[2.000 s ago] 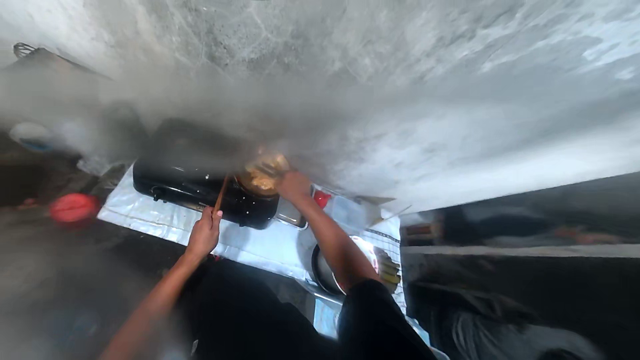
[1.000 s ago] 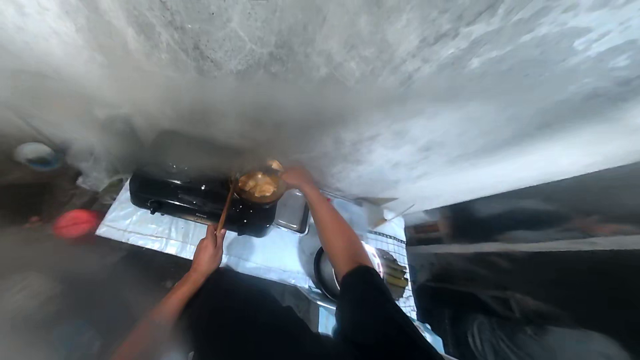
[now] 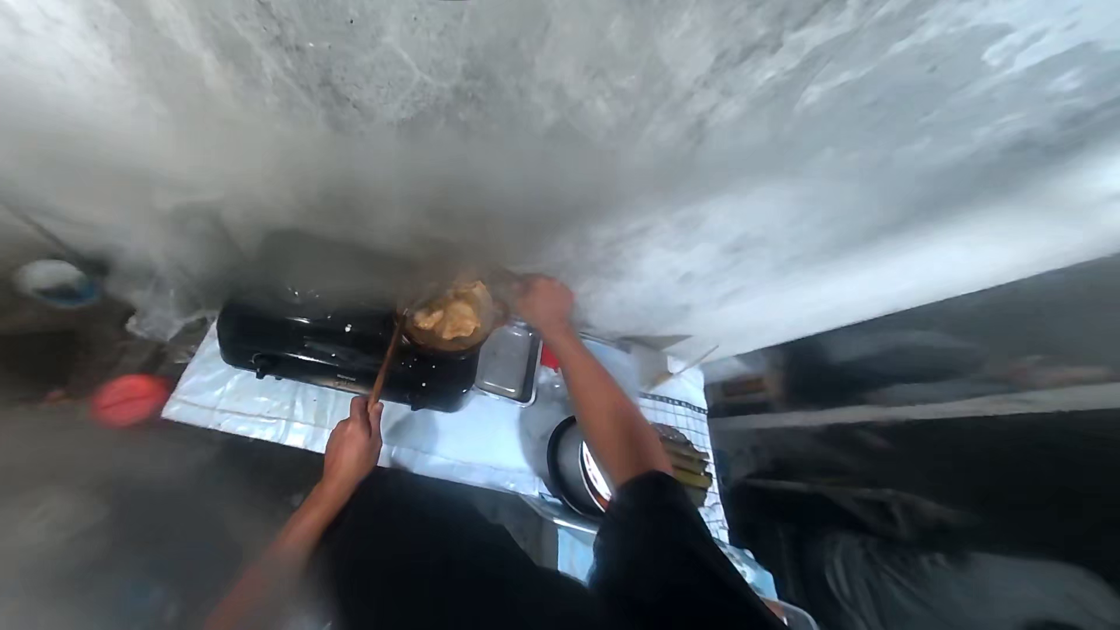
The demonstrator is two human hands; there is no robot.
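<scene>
My left hand [image 3: 353, 444] is closed around a long wooden handle [image 3: 387, 366] that runs up to the left edge of a wok [image 3: 448, 348]. Golden-brown pieces of food [image 3: 455, 313] lie in the wok, which is over the right side of a black gas stove [image 3: 350, 354]. At the wok's right side, my right hand [image 3: 544, 303] is closed; haze and the fingers hide what it grips, so I cannot tell what that is. A rectangular metal tray [image 3: 507, 362] is just below the right hand, beside the stove.
A silvery cover [image 3: 262, 411] lies on the table. A dark round pan [image 3: 569, 477] and greenish-yellow sticks [image 3: 689, 468] are under and beside my right forearm. Behind the stove rises a grey wall [image 3: 560, 105]. A red round object [image 3: 129, 400] stands left, below a pale bowl [image 3: 58, 283].
Two seconds ago my right hand was further over the food and the metal tray was mostly covered; now the hand is at the wok's right side and the tray shows.
</scene>
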